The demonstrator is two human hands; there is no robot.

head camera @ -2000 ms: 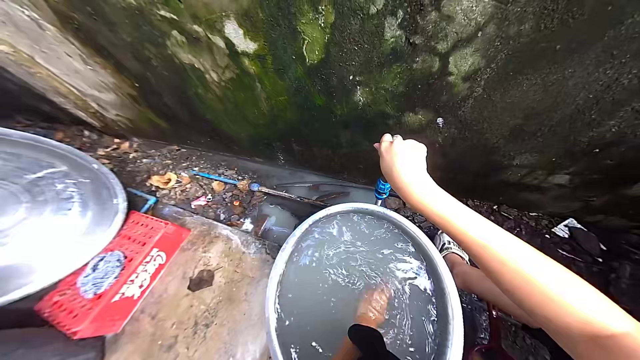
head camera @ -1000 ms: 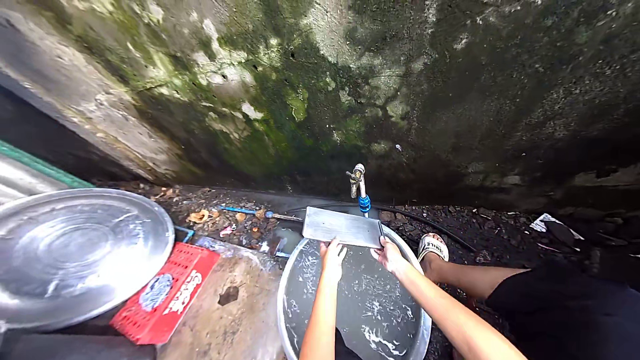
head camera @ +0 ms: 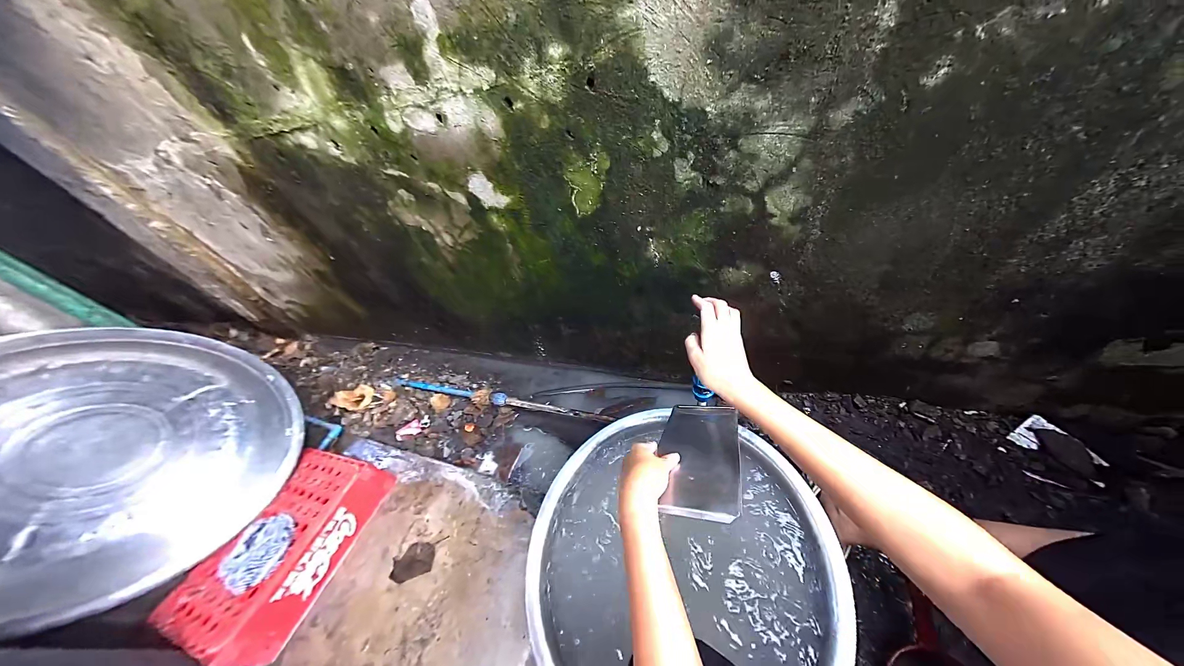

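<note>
My left hand (head camera: pixel 646 476) grips the left edge of a shallow rectangular metal tray (head camera: pixel 703 462), thumb on its face, above a large round metal basin (head camera: pixel 539 564) of cloudy water. The tray's far end lies just below the blue fitting (head camera: pixel 703 390) of the tap. My right hand (head camera: pixel 720 342) is raised over that fitting, fingers partly spread and holding nothing visible; it hides the tap's upper part.
A large round aluminium tray (head camera: pixel 282 425) rests over a red plastic crate (head camera: pixel 314 536) at left. A concrete slab (head camera: pixel 416 573) adjoins the basin. Behind stands a mossy wall (head camera: pixel 555 185); a blue stick (head camera: pixel 444 388) lies in debris. A leg shows at right.
One second ago both hands held the metal tray; my right hand has let go and moved up to the tap. The tray has turned from lying crosswise to lengthwise in my left hand.
</note>
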